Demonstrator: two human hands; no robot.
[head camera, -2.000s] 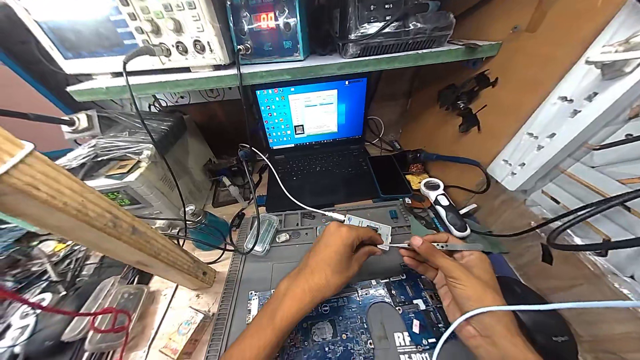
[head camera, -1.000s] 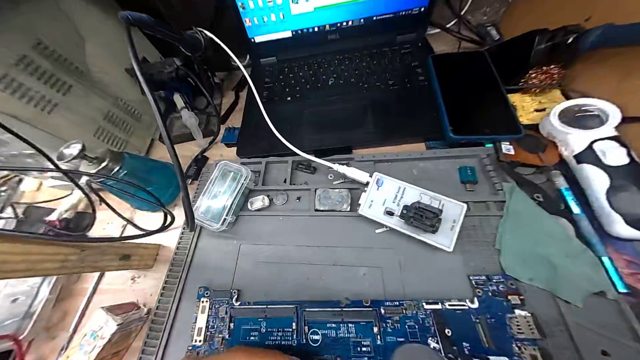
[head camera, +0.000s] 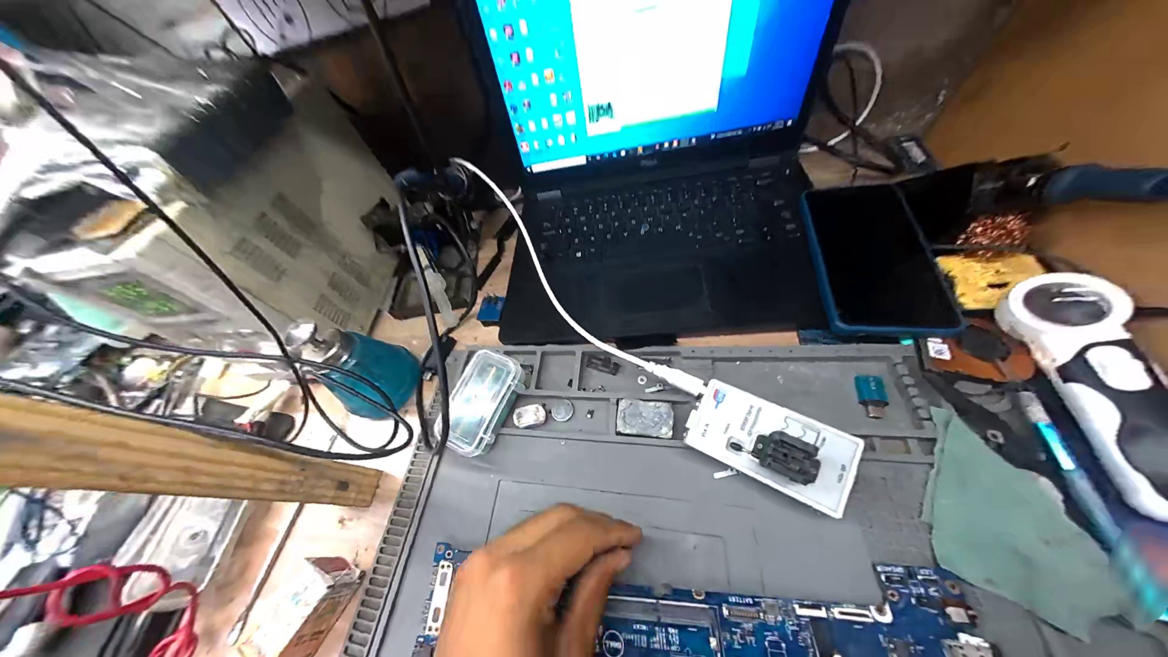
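Observation:
My left hand (head camera: 547, 575) is over the left part of a blue laptop motherboard (head camera: 662, 611), its fingers bent and the thumb near the index fingertip. Whether anything is between them cannot be told. My right hand is out of view. A white USB chip programmer (head camera: 835, 479) with a black socket (head camera: 787, 456) lies tilted on the grey repair mat (head camera: 630, 474), above and right of my left hand. A white cable (head camera: 557, 297) is plugged into the programmer's upper left end.
Behind the mat stands an open black laptop (head camera: 648, 292), with a phone (head camera: 881, 260) beside it. A clear plastic case (head camera: 484, 401) and teal bottle (head camera: 370, 370) are at left, near black cables and a wooden bar (head camera: 182, 452). A green cloth (head camera: 1013, 529) and magnifier (head camera: 1095, 365) are at right.
Two seconds ago both hands were at the programmer, the right with a slim metal tool. The programmer now lies released on the mat; my left hand is over the board. The view has shifted.

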